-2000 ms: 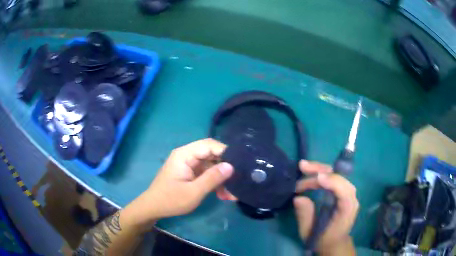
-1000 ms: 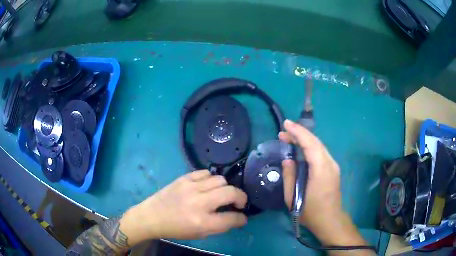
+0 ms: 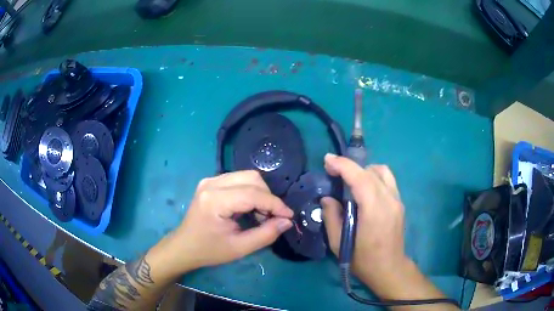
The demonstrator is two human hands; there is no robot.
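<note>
The black headphones lie flat on the bench, with one round cup inside the headband arc. A black speaker plate with a pale round spot is below and right of that cup. My left hand pinches thin reddish lead wires in its fingertips at the plate's left edge. My right hand holds the soldering iron, its tip pointing up and away from the plate. The right fingers also rest at the plate's right edge. The ear cup under the plate is mostly hidden.
A blue tray heaped with black plates stands at left. At right, a black fan and a second blue tray are on a cardboard sheet. Other headphones lie on the green belt at the back. The iron's cord runs right.
The plate was held in both hands over the headphones, then moved down right. My left fingertips now pinch the reddish wires. The iron remains in my right hand.
</note>
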